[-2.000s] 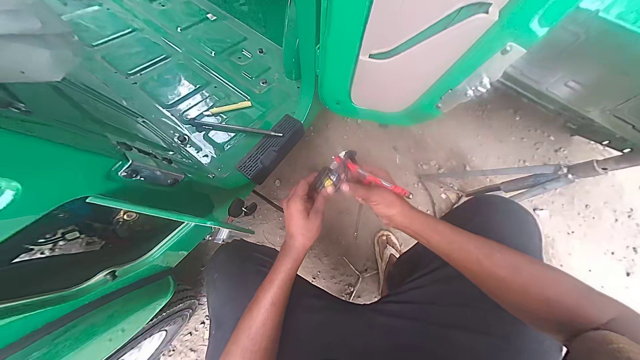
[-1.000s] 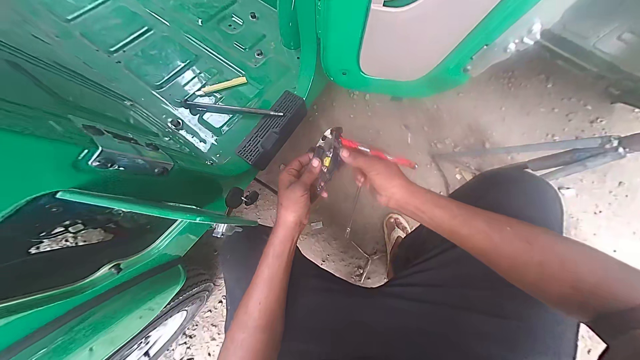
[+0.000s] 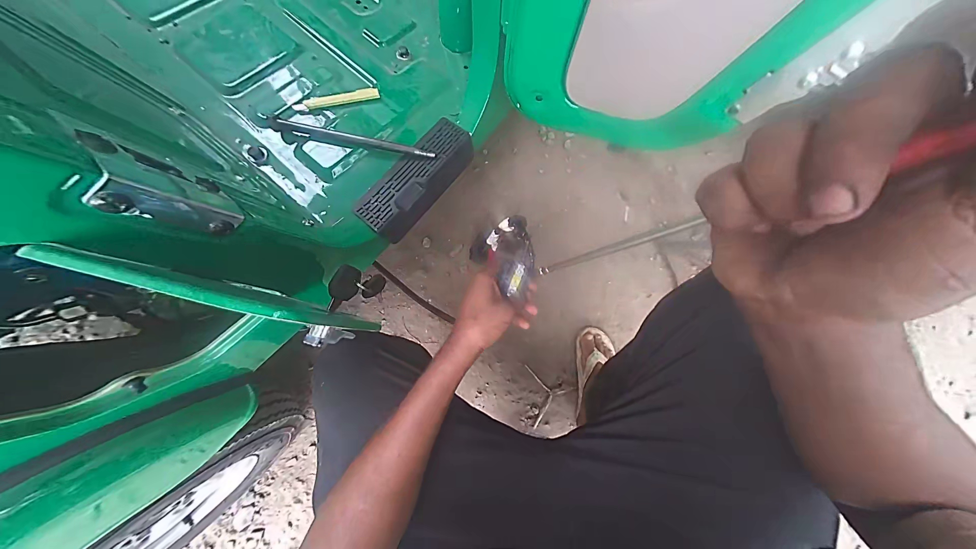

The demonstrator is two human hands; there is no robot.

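My left hand (image 3: 492, 309) holds a small dark mechanical part (image 3: 512, 259) with a shiny end and a yellow mark, low over the bare ground. Close to the camera at the right, my right hand (image 3: 831, 191) is closed round a red-handled tool (image 3: 934, 146), probably a screwdriver; much of it lies hidden in the fist or out of view. A thin metal rod (image 3: 625, 245) shows between the two hands; whether it belongs to the red tool I cannot tell.
On the green metal floor of the vehicle lie a metal bar tool (image 3: 354, 139), a yellow strip-like object (image 3: 341, 99) and a black ribbed plastic piece (image 3: 415, 181) at its edge. A green door (image 3: 648, 133) stands beyond. Keys (image 3: 347, 284) hang at the left door's edge, above a wheel (image 3: 206, 496).
My right hand has come away from the dark part and up to the right, close to the camera, with the red tool. The left hand still holds the part.
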